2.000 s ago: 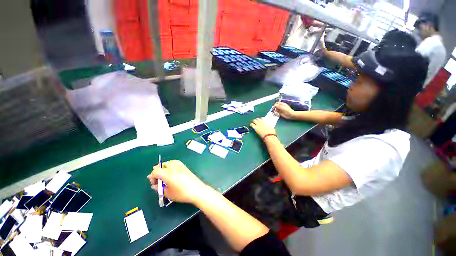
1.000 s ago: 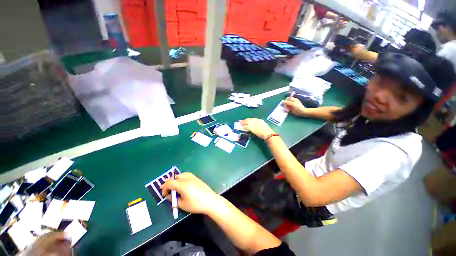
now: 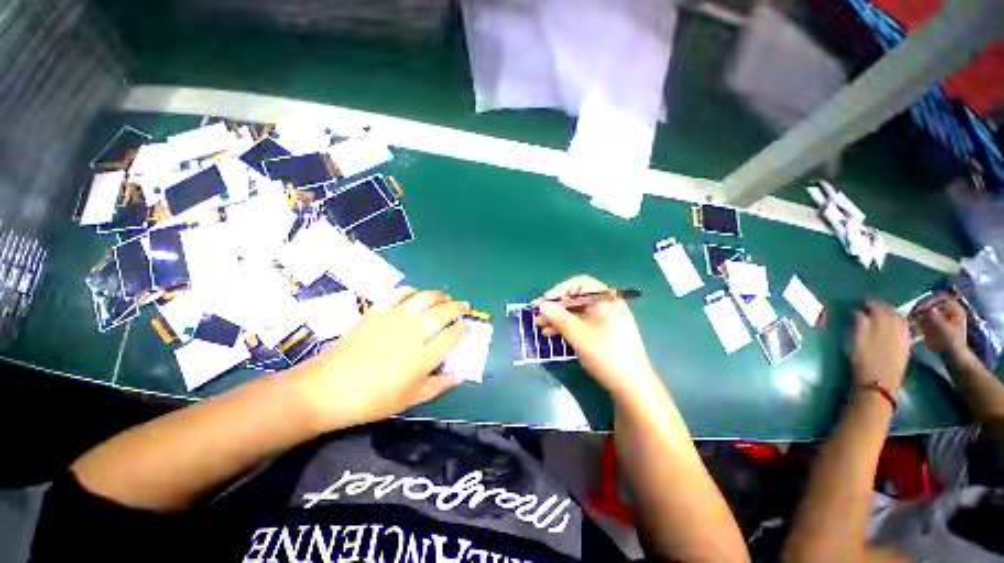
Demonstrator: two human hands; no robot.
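My right hand holds a slim dark pen-like tool, likely tweezers, its tip at the upper edge of the strip sheet. The sheet shows several black bars and lies flat on the bench. My left hand rests over a white module with an orange tab, just left of the sheet. The fingers cover its left part; whether they grip it cannot be told. A large pile of white and black modules lies to the left, behind my left hand.
A neighbour's hands work at the far right, beside a small group of modules. White packing sheets hang over the pale strip at the back. A metal post rises at right. Stacked trays stand at left.
The view has swung left and down to the bench. My left hand has come from the pile's edge onto the single module. My right hand still holds the tool at the strip sheet.
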